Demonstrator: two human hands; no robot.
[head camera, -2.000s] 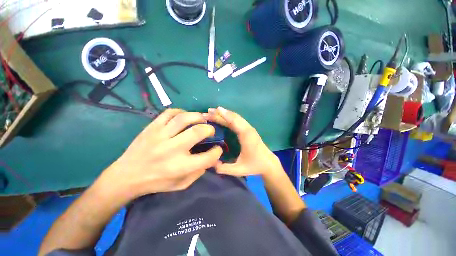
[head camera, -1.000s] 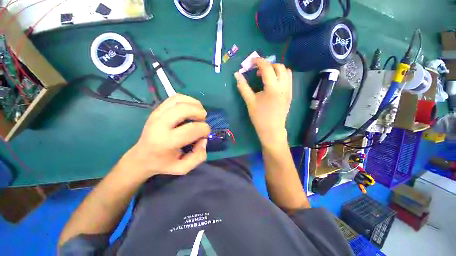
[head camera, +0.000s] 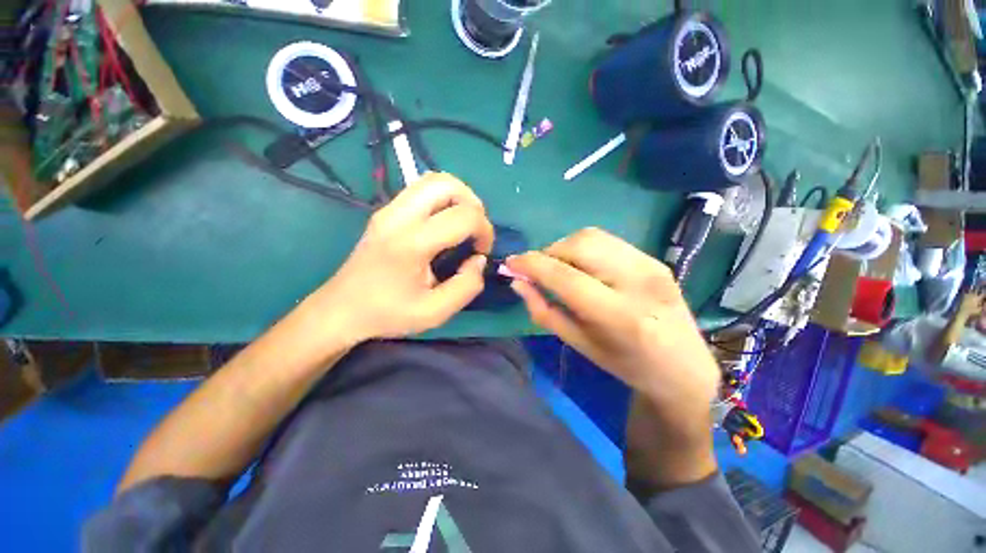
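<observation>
My left hand [head camera: 416,259] holds a dark speaker [head camera: 503,243] near the bench's front edge. Its dark blue body shows between and behind the fingers, and the rest is hidden. My right hand [head camera: 622,308] pinches a small white-pink piece, which looks like a USB drive [head camera: 508,271], between thumb and fingertips, at the side of the speaker that faces it. Whether the piece is inside a slot cannot be seen. Silver tweezers [head camera: 522,97] and a small purple and yellow piece [head camera: 535,133] lie behind the hands.
Two dark blue speakers [head camera: 705,146] stand at back right, beside a screwdriver [head camera: 692,232] and a soldering iron [head camera: 827,221]. A white-ringed disc [head camera: 311,86], a black cable [head camera: 335,194] and a white strip [head camera: 595,157] lie on the bench. A parts box [head camera: 162,124] is at left.
My right hand left the speaker, took the small white piece from beside the tweezers and brought it back to the speaker. My left hand has kept hold of the speaker. The view has shifted.
</observation>
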